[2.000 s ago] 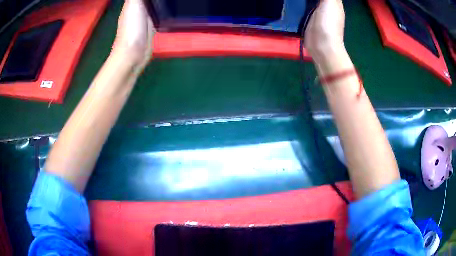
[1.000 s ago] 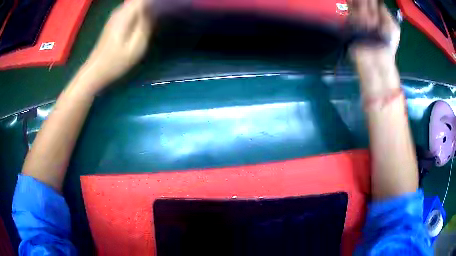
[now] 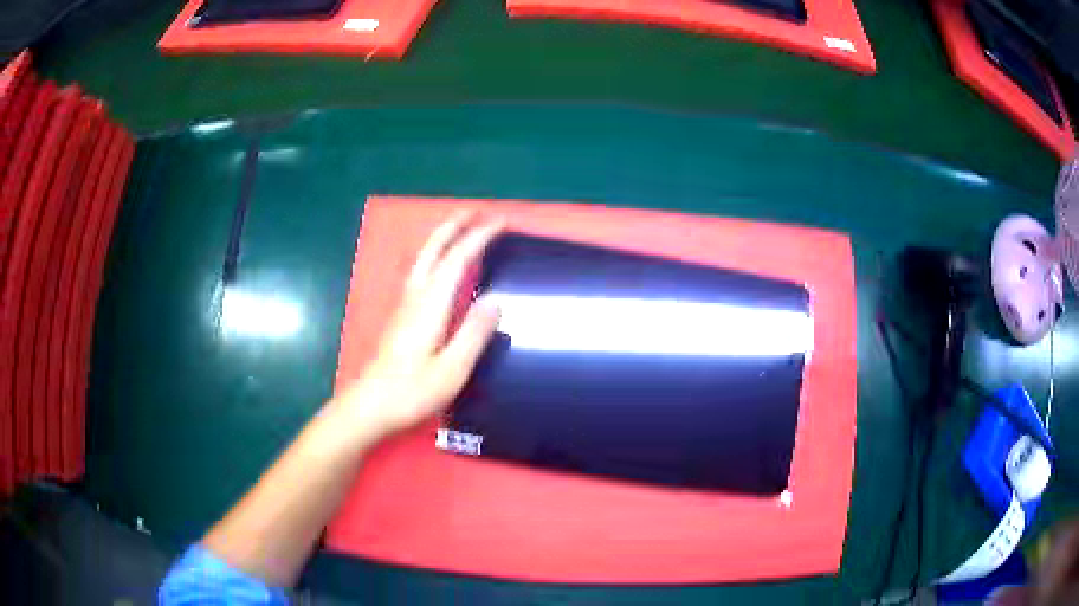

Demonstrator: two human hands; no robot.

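A black tablet (image 3: 639, 408) lies slightly tilted on a red foam pad (image 3: 592, 545), with a bright light reflection across its dark screen. A small white label (image 3: 459, 443) is at the tablet's lower left corner. My left hand (image 3: 432, 337) holds the tablet's left edge, thumb over the screen and fingers at the upper left corner. My right hand (image 3: 1057, 578) is blurred and cut off at the bottom right corner; what it touches cannot be told.
Red foam pads (image 3: 59, 284) are stacked at the left. More pads with tablets lie along the back. At the right are a black barcode scanner (image 3: 943, 314) with cords, a pink fan base (image 3: 1025, 278) and a blue bin (image 3: 992, 432) with a white label roll (image 3: 1027, 466).
The view has shifted. Both hands have left the blurred dark object at the back. My left hand is now on the near tablet, and my right hand has moved to the bottom right corner.
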